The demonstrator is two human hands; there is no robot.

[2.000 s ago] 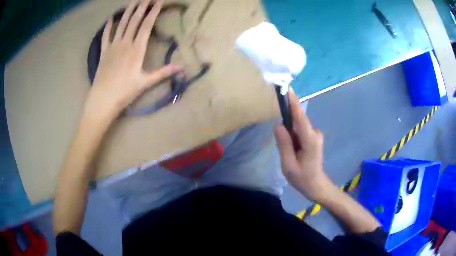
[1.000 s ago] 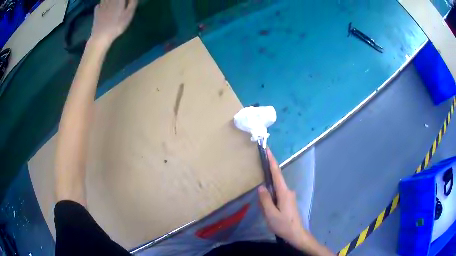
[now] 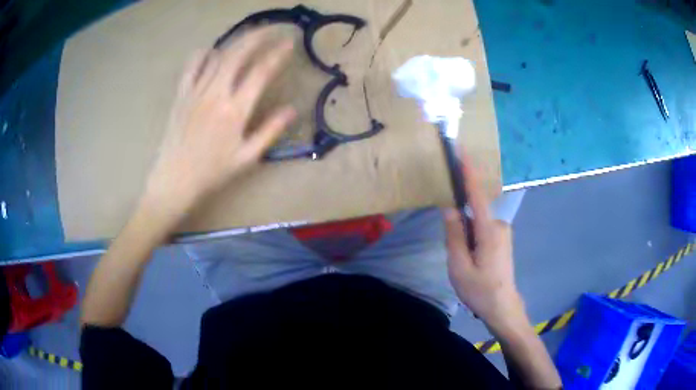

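A dark headphone frame lies flat on the tan cardboard sheet (image 3: 107, 152). Its headband (image 3: 263, 17) curves at the left, partly hidden by my left hand, and its two C-shaped yokes (image 3: 322, 114) open to the right. My left hand (image 3: 221, 114) is over the headband with fingers spread, slightly blurred; whether it touches the band cannot be told. My right hand (image 3: 484, 259) is closed around the black grip of the padded hammer (image 3: 439, 80). The hammer's white wrapped head is right of the yokes, above the cardboard's right part.
The green-blue bench (image 3: 572, 107) extends right, with a slim dark tool (image 3: 654, 90) on it. A small dark strip (image 3: 501, 86) lies beside the cardboard. Blue bins (image 3: 610, 343) stand on the floor at lower right, near striped tape (image 3: 553, 323). A red stool (image 3: 42, 297) is at lower left.
My left hand has come back from the bench's far side, and a headphone frame now lies on the previously bare cardboard. The hammer stays in my right hand. The view has shifted.
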